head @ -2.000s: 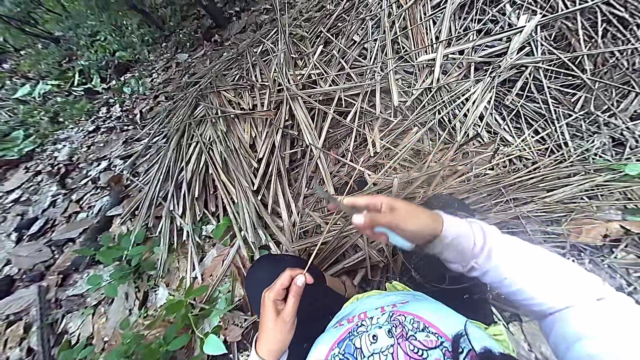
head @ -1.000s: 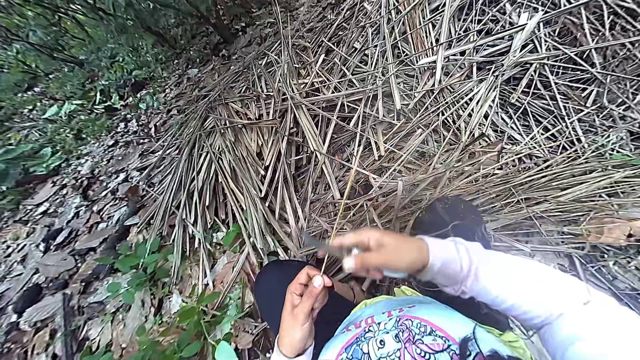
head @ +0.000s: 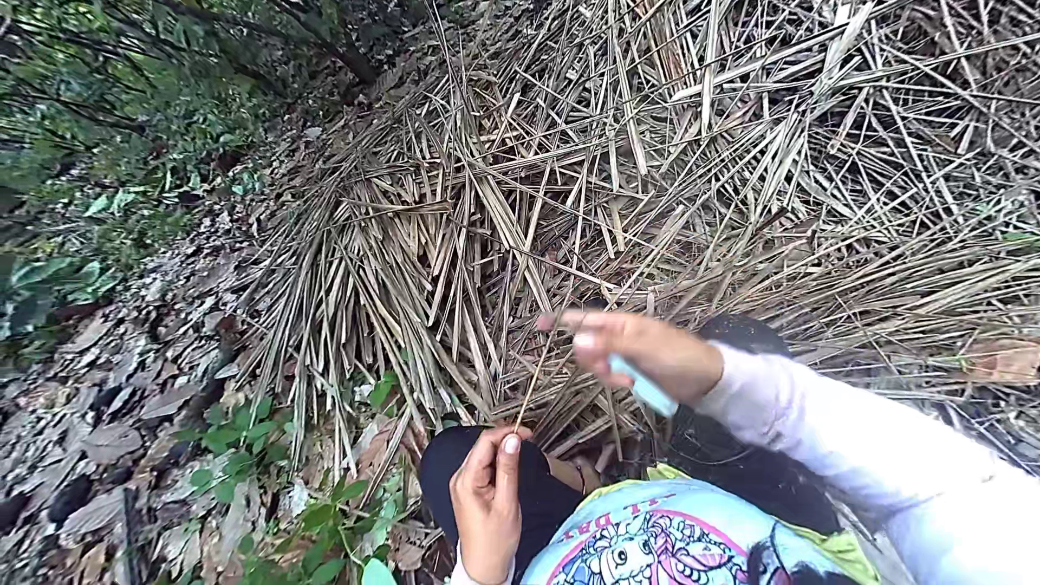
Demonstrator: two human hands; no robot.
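Observation:
My left hand, low in the head view, pinches the lower end of a thin brown stalk between thumb and fingers. The stalk rises from the fingertips towards my right hand, which is up and to the right, blurred. That hand is closed around the light blue handle of a tool, probably a knife; its blade is blurred and partly hidden by the fingers near the stalk's upper part. Whether blade and stalk touch I cannot tell.
Dry, split stalks lie in a thick layer ahead and to the right. Brown leaf litter and small green plants are at the left, with bushes beyond. My dark-clothed knee is beside my left hand.
My right hand with the blue-handled tool has moved from close to my left hand, a second ago, up and away along the stalk. My left hand keeps its pinch.

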